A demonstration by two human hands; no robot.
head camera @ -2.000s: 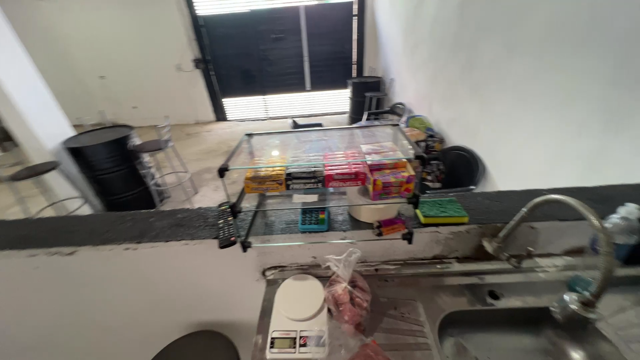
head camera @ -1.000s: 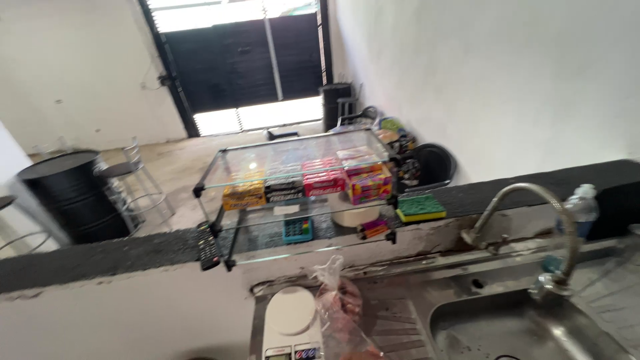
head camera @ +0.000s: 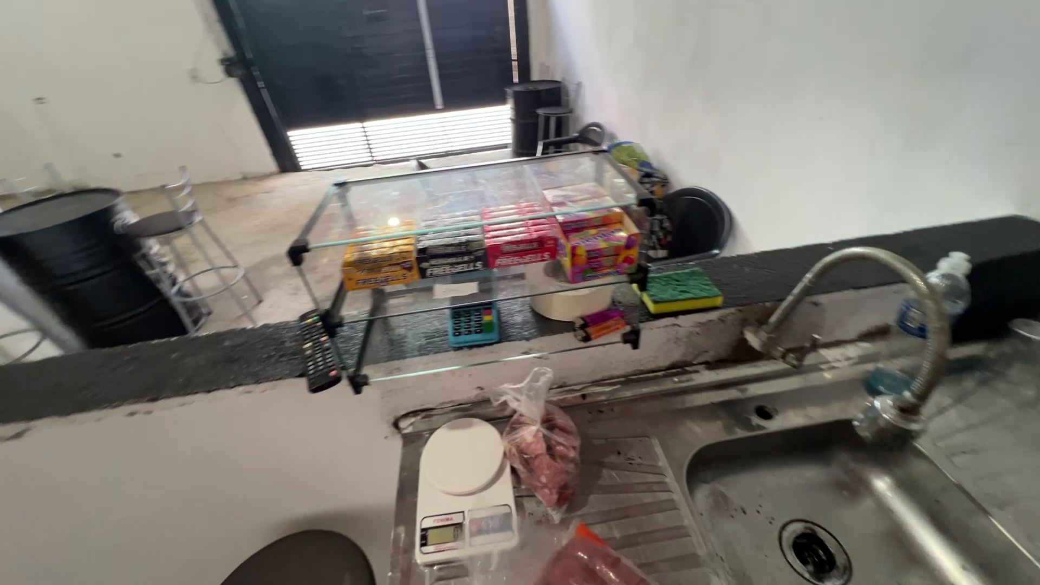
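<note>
Neither my left hand nor my right hand shows in the head view. A white kitchen scale (head camera: 465, 487) lies on the steel drainboard, its platform bare. Touching or close beside its right edge is a knotted clear plastic bag of raw meat pieces (head camera: 543, 451). Another bag of red meat (head camera: 589, 559), with an orange-red edge, is cut off by the bottom of the view. To the right are the steel sink basin (head camera: 747, 496) and a curved flexible faucet (head camera: 865, 260).
A glass display case (head camera: 487, 219) with candy boxes stands on the black ledge (head camera: 162, 370). Around it are a remote control (head camera: 318, 351), a card terminal (head camera: 474, 322), a tape roll (head camera: 569, 301) and a sponge (head camera: 681, 291). A plastic bottle (head camera: 934, 296) is behind the faucet. A dark round seat (head camera: 299, 561) is lower left.
The view has shifted so that more of the drainboard and the sink basin shows, along with more of the red meat bag at the bottom. No object has plainly moved.
</note>
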